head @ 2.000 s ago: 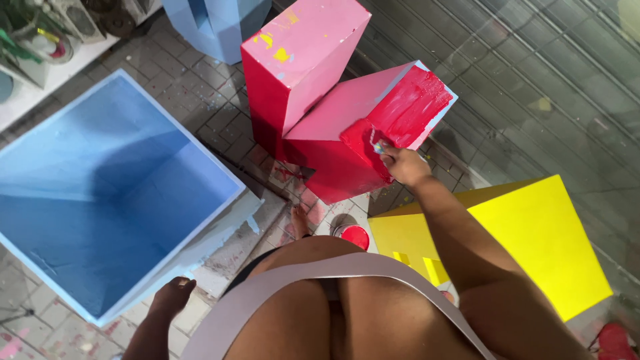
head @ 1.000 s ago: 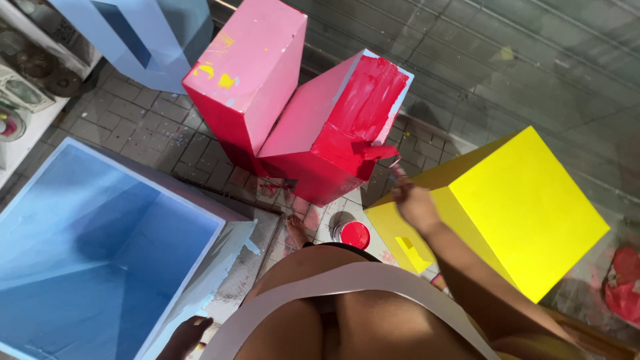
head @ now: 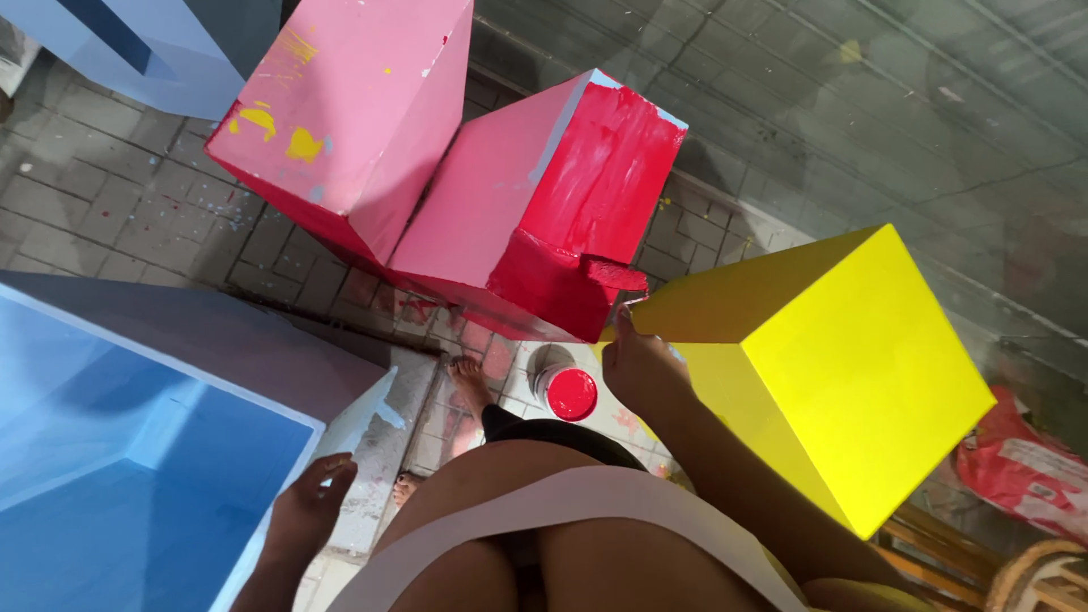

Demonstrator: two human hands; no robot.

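Note:
My right hand (head: 642,361) is closed around the handle of a small paint roller (head: 616,274), whose red-coated sleeve lies at the near right edge of a box's end face. That box (head: 484,204) has pink sides and wet red paint on the end, with light blue strips along the far and left edges. Just left of my right hand and lower stands an open bucket of red paint (head: 571,393). My left hand (head: 314,501) holds nothing visible, its fingers curled loosely beside the rim of an open blue box (head: 310,425).
A second pink box (head: 357,93) with yellow marks stands against the first. A yellow box (head: 867,365) is on the right, near a red and white bag (head: 1020,459). A blue piece (head: 183,68) is at the upper left. Paint spots the paving (head: 102,187); glass (head: 790,102) runs behind.
The roller has moved from the left part of the red end face toward its near right edge. Red paint now covers more of the near end. The view has shifted.

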